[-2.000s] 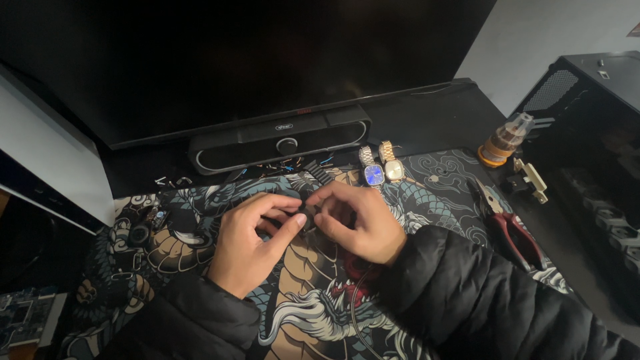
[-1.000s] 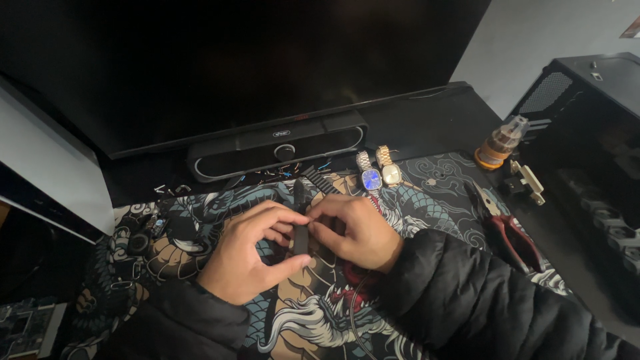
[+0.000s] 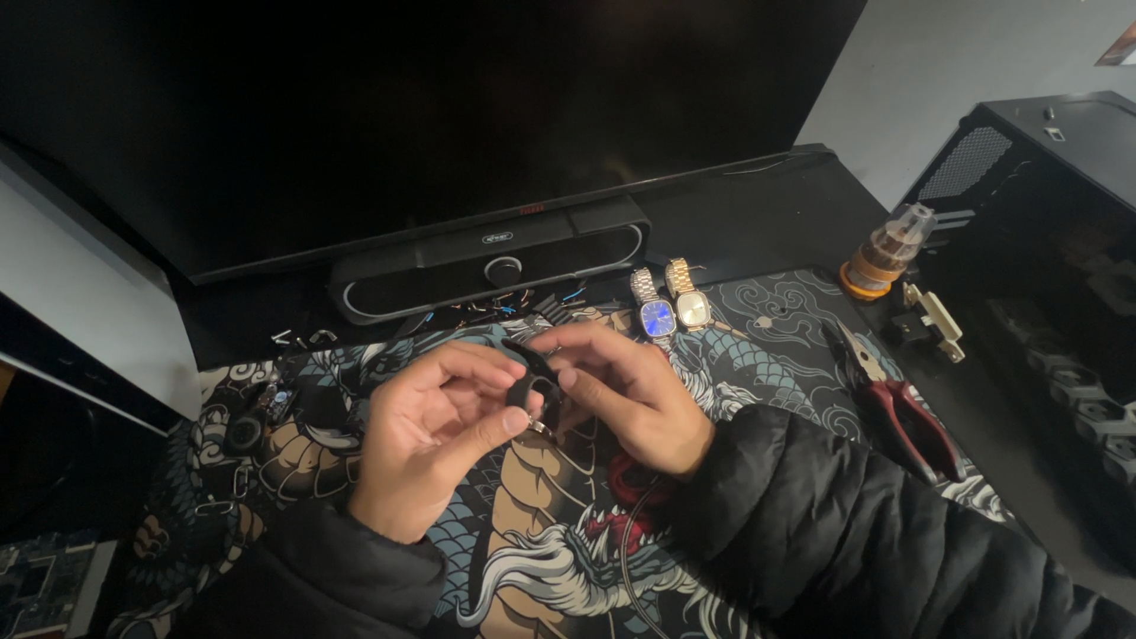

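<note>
Between both hands, over the dragon-patterned desk mat [image 3: 541, 497], is a small black strap-like item [image 3: 532, 377], curved into a loop, with a bit of shiny metal at its lower end. My left hand [image 3: 435, 426] pinches its left side with thumb and fingers. On the other side, my right hand [image 3: 630, 390] grips it between thumb and forefinger. Fingers hide part of the item, so its exact kind cannot be told. Just beyond the right hand lie a blue-faced watch with a silver bracelet [image 3: 657, 317] and a gold-coloured watch [image 3: 692, 308].
Behind the mat stand a soundbar [image 3: 426, 281] and a large dark monitor [image 3: 444, 115]. Red-handled pliers [image 3: 905, 426], a clear-topped bottle [image 3: 887, 248] and an open computer case [image 3: 1047, 266] are at right. Wire scraps [image 3: 506, 309] lie before the soundbar, a circuit board [image 3: 44, 577] at lower left.
A second ago the black item stood long and upright between my hands; it now shows a curved loop. My left hand has turned, its fingers more spread, and the metal bit has come into sight.
</note>
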